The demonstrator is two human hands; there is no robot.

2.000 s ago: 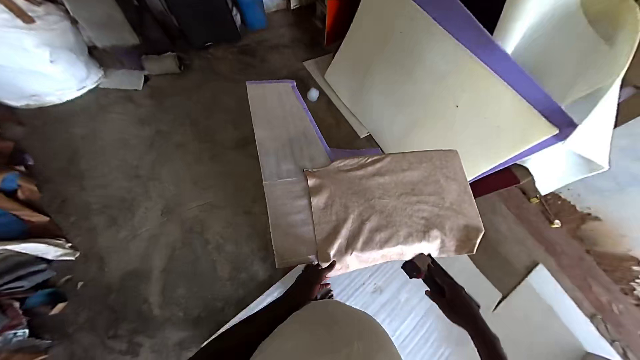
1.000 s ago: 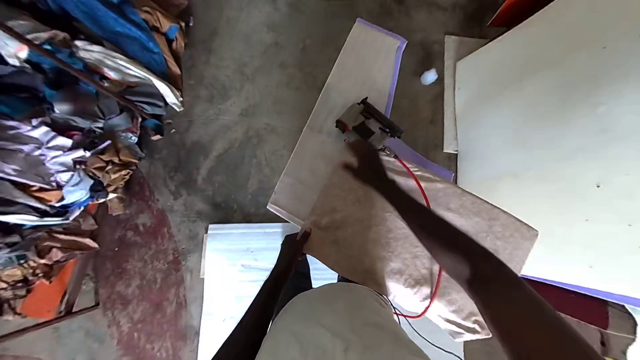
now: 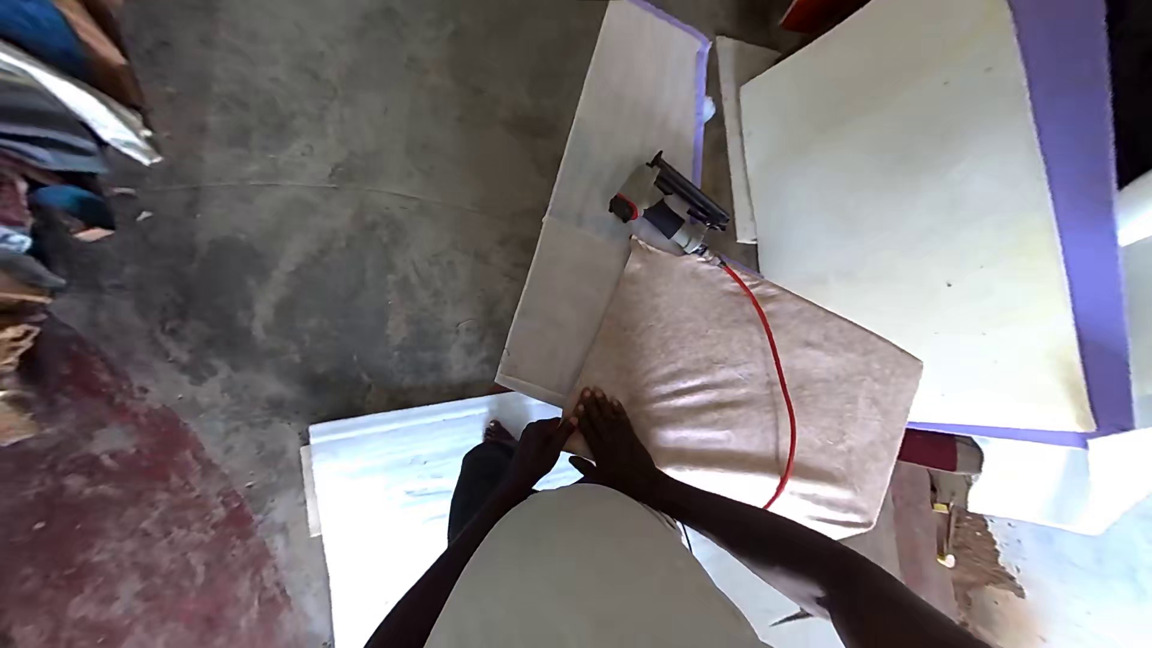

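My left hand (image 3: 540,447) grips the edge of a tan fabric cover (image 3: 720,360) at its near left corner. Right beside it, my right hand (image 3: 614,441) lies with its fingers on the same fabric, pressing near the corner. The fabric is wrinkled and covers part of an L-shaped panel (image 3: 576,270) whose bare arm reaches up and away, with a purple edge. A pneumatic stapler (image 3: 666,207) rests on the panel by the fabric's far edge, touched by neither hand. Its red air hose (image 3: 781,378) curves back over the fabric.
A large cream board with purple edging (image 3: 909,225) lies at the right, a narrow strip (image 3: 738,135) beside it. A white panel (image 3: 387,504) lies at my feet on the concrete floor (image 3: 315,270). Crumpled material scraps (image 3: 63,117) are heaped at the far left.
My right hand has left the stapler, which it held one second ago, and come back to the fabric's near corner beside my left hand. The stapler now lies on the panel.
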